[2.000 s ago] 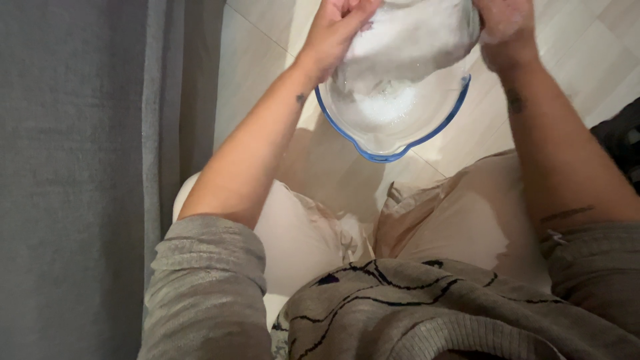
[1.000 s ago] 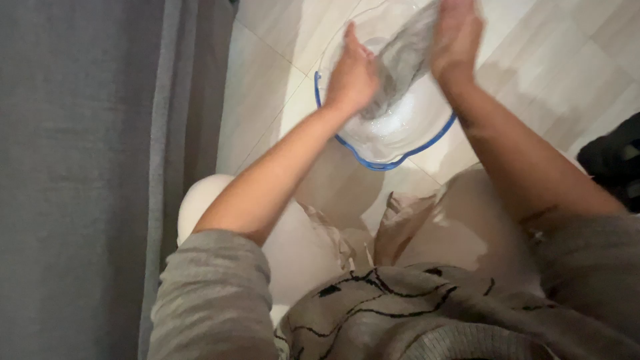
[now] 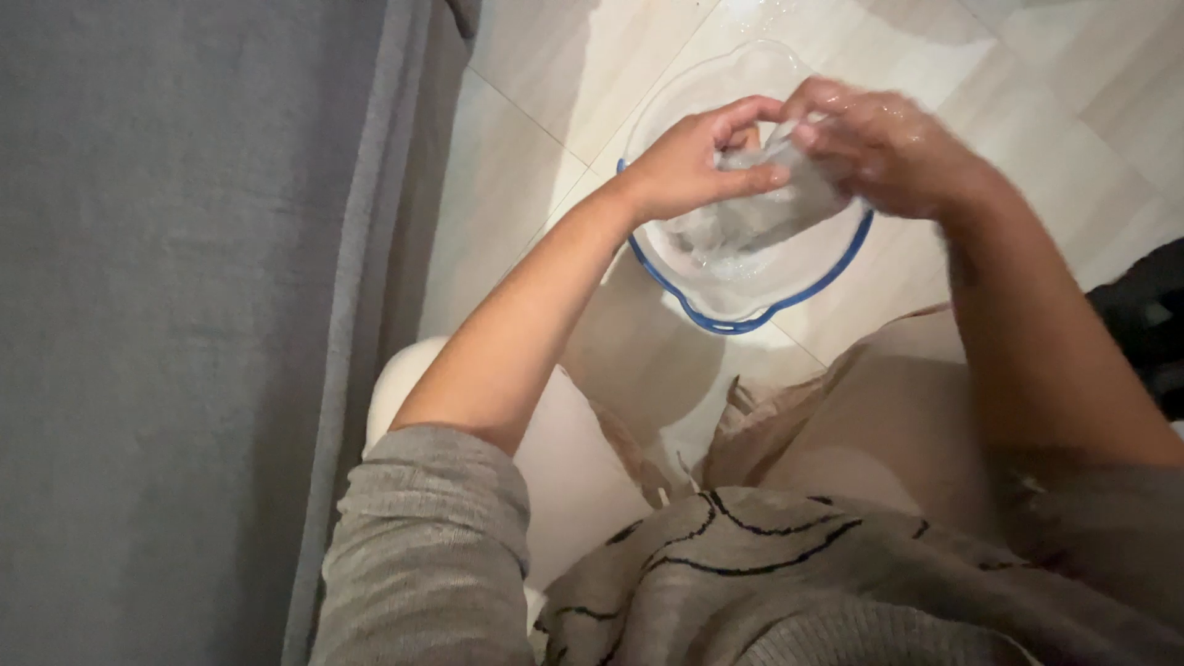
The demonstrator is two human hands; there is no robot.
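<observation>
A wet greyish-white cloth hangs bunched from my hands over a clear plastic basin with a blue rim. My left hand holds the cloth's upper left part between thumb and fingers. Blurred by motion, my right hand grips its upper right side, with suds or water drops on the skin. The fingers of both hands nearly meet. Sudsy water shows in the basin below the cloth.
The basin stands on a light tiled floor, in front of my knees. Grey upholstery, perhaps a sofa, runs along the left. A dark object lies at the right edge. Wet drops show on the floor beyond the basin.
Two seconds ago the cloth was spread between my hands; now it is bunched. Since one second ago, my right hand has come down beside my left.
</observation>
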